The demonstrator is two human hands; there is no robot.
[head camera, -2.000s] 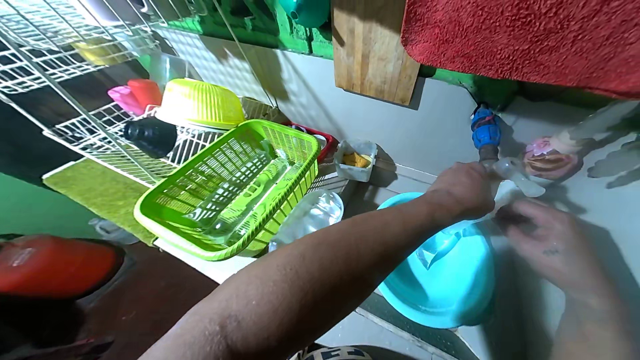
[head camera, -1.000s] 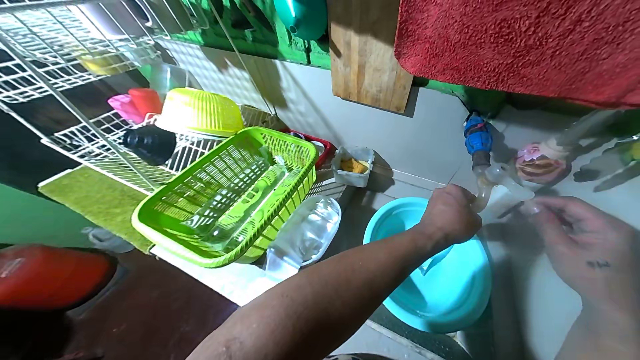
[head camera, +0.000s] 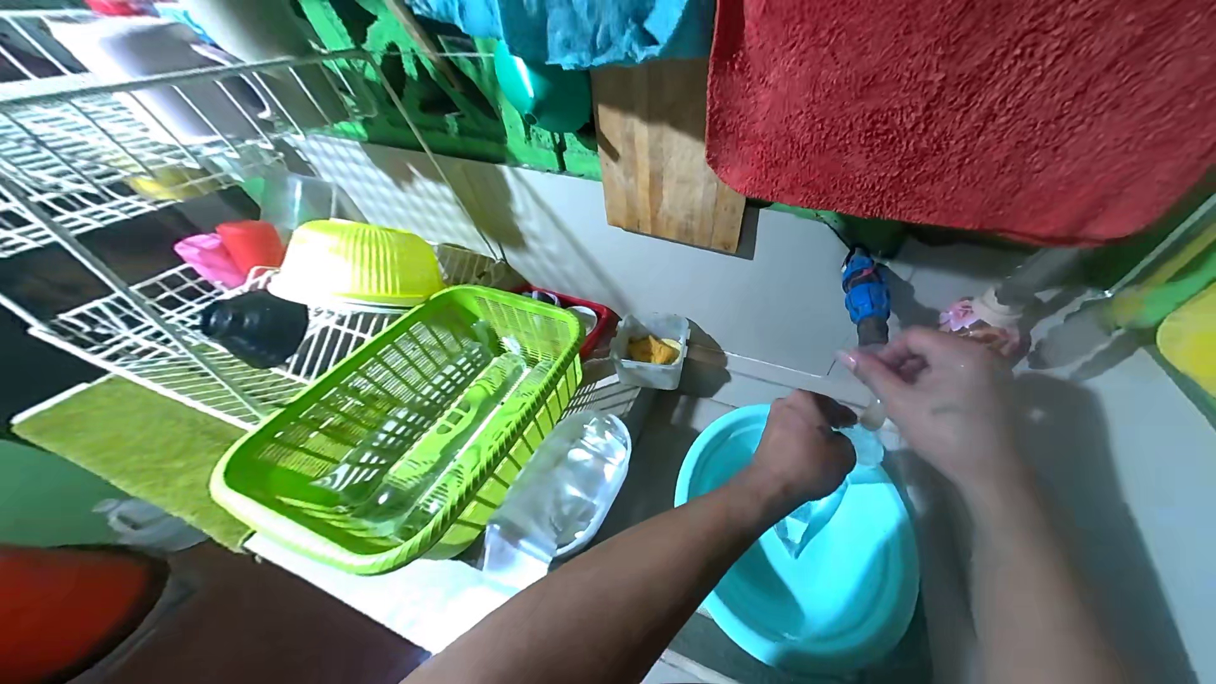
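My left hand (head camera: 806, 445) is closed over the rim of a turquoise plastic basin (head camera: 826, 579), gripping the edge of a clear plastic piece (head camera: 866, 445) that looks like a thin bag. My right hand (head camera: 936, 394) is just right of it, under a blue-handled tap (head camera: 866, 290), thumb and index finger near each other; whether it holds part of the clear plastic cannot be told. Another piece of clear plastic (head camera: 798, 527) lies inside the basin, below my left hand.
Left of the basin, a green plastic basket (head camera: 237, 475) holds clear plastic items. Beside it lie a clear plastic container (head camera: 579, 475) and a small tub (head camera: 651, 375) with a yellow sponge-like thing. A wire rack (head camera: 123, 294) stands at left; a red towel (head camera: 950, 114) hangs above.
My right hand has moved up toward the tap and turned. My left hand has moved down from the tap to over the basin, with clear plastic between the hands.
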